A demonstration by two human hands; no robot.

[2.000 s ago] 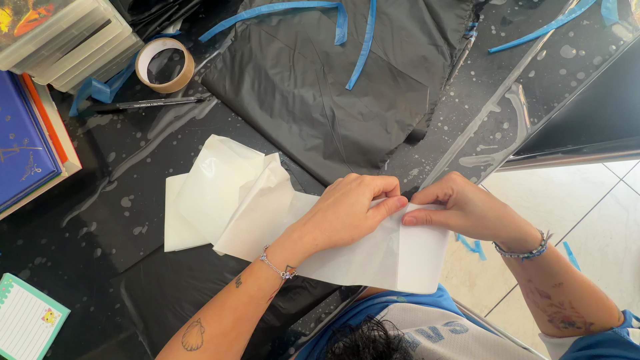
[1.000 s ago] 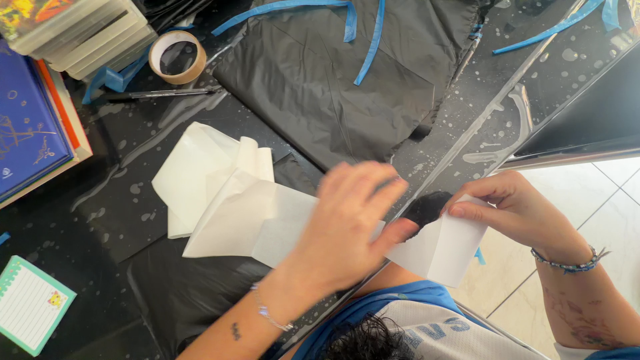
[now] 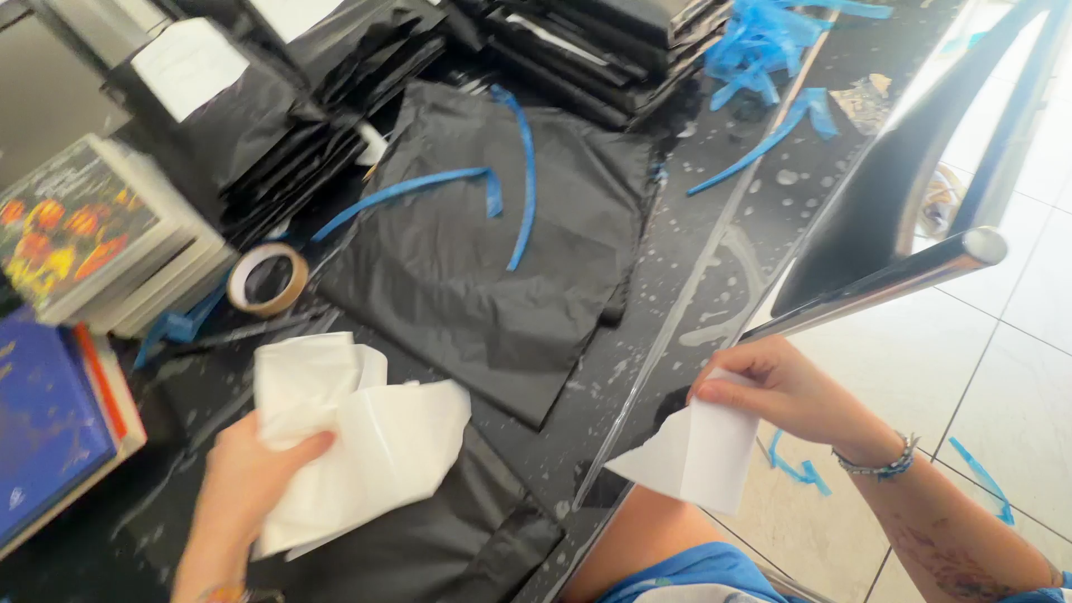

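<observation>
My left hand [image 3: 243,477] grips a bunched white sheet [image 3: 368,452], thin and glossy, over the left part of the dark table; its fingers are partly hidden beneath the sheet. At the right, past the table's edge, my right hand [image 3: 754,389] pinches the top of a smaller white paper piece [image 3: 712,456] with a crease and a ragged left side. The two white pieces are apart. A folded black plastic sheet [image 3: 494,310] lies between and beyond my hands, with blue strips [image 3: 526,184] on it. More black plastic [image 3: 427,536] lies under my left hand.
A tape roll [image 3: 268,280], stacked books [image 3: 117,243] and a blue book [image 3: 50,419] stand at the left. Black plastic stacks [image 3: 586,50] and a blue strip pile [image 3: 766,50] are at the back. A chair [image 3: 879,276] stands at the right by the tiled floor.
The white sheet my hands held together is now in two separate pieces, one in each hand. My left hand has moved left to the bunched white material. The view has shifted.
</observation>
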